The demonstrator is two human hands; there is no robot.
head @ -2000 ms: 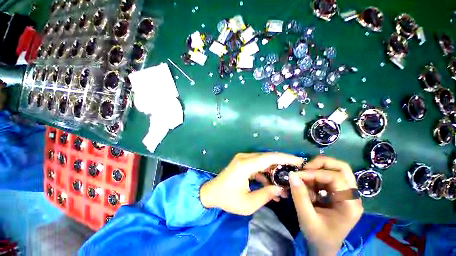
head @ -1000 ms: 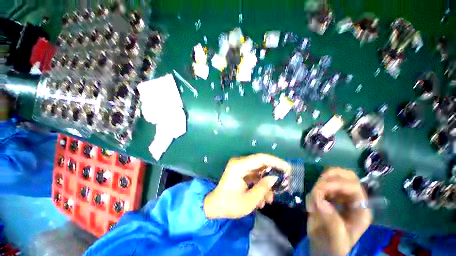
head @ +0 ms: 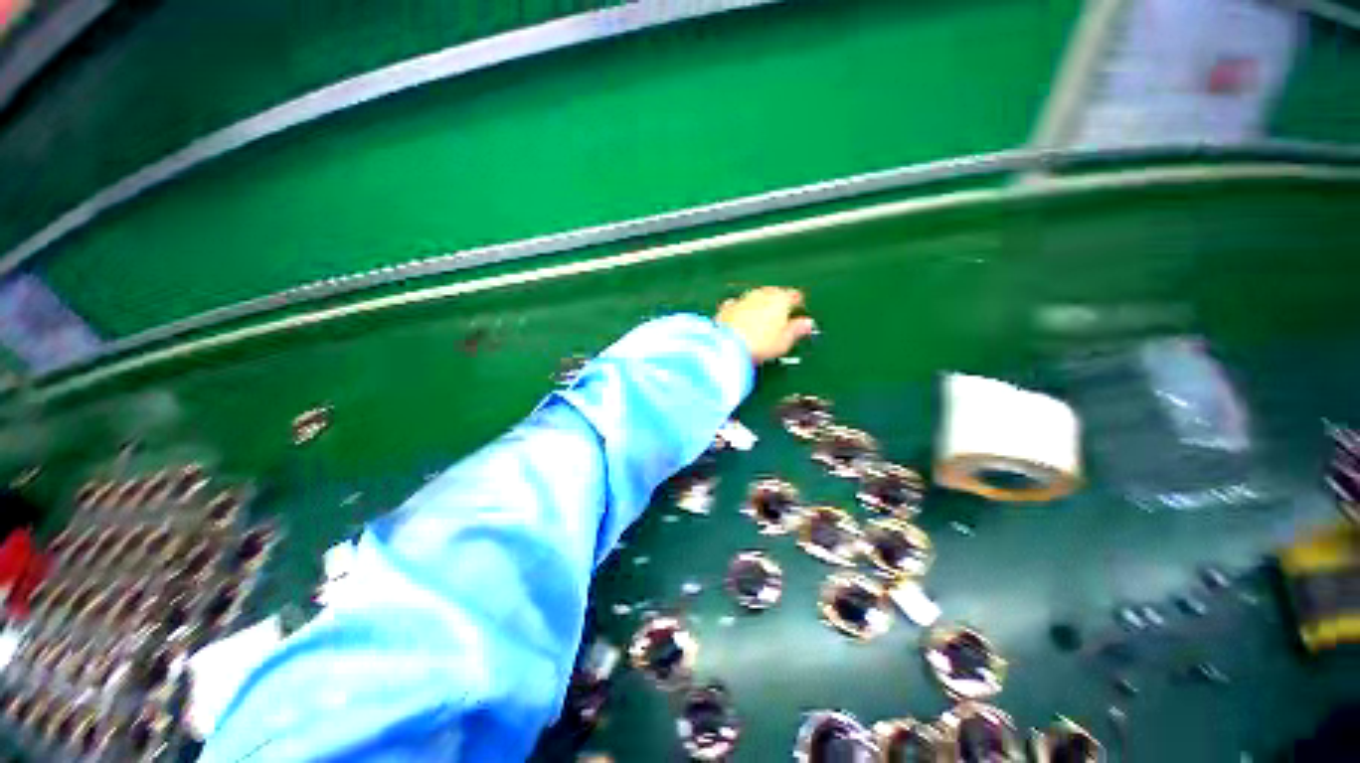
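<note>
My left hand (head: 765, 322) is stretched out at the end of a blue sleeve, over the far part of the green bench. It is small and blurred, its fingers pointing right; whether it holds anything cannot be told. Round metal-rimmed watch cases (head: 856, 604) lie loose in a group below and to the right of it. A few have small white pieces beside them. The sleeve hides part of the bench's middle. My right hand is not in view.
A large white tape roll (head: 1007, 438) stands to the right, with a clear plastic bag (head: 1193, 395) beyond it. A clear tray (head: 127, 611) of watch cases and white paper (head: 231, 674) lie lower left. A yellow-and-black object (head: 1324, 586) is at the right edge. Small dark bits lie lower right.
The view has swung up and to the right. My left arm now reaches far across the bench. My right hand and the red tray have left the picture; the tape roll has come in.
</note>
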